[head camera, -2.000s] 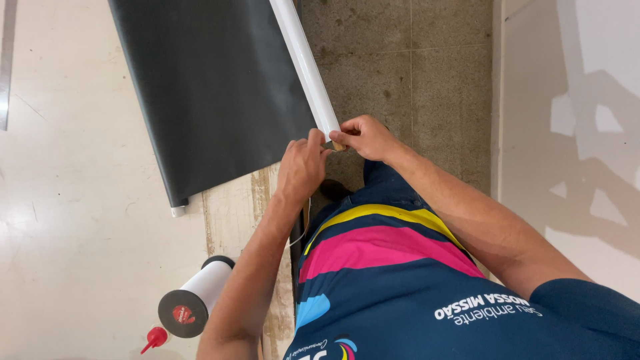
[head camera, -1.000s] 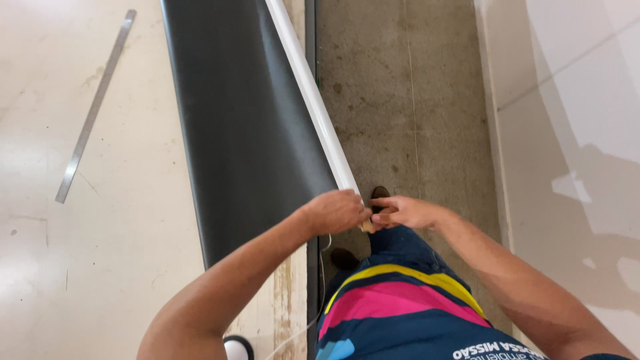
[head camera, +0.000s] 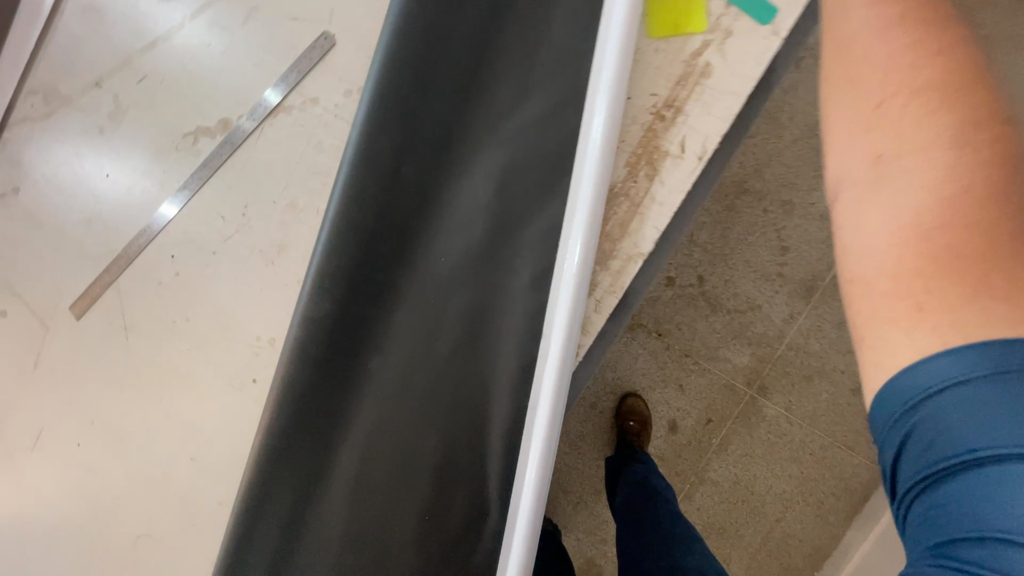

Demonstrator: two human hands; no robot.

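Observation:
Neither of my hands shows in the head view. A bare forearm and a blue sleeve, seemingly my right, run up the right side, and the hand lies beyond the top edge. Dark roller-blind-like sheet material (head camera: 416,304) stretches from the top edge to the bottom edge across the middle. Along its right side runs a long white rail or tube (head camera: 564,288), whose two ends are out of view. What my hands touch is hidden.
A steel ruler (head camera: 204,174) lies aslant on the pale worktable (head camera: 152,400). Yellow-green (head camera: 677,16) and teal (head camera: 755,8) pieces rest near the table's edge. Beyond that edge are the speckled floor (head camera: 744,344) and a brown shoe (head camera: 633,420).
Both hands, earlier together at the near end of the white rail, have left the view. The view has swung strongly. The yellow-green and teal pieces now show.

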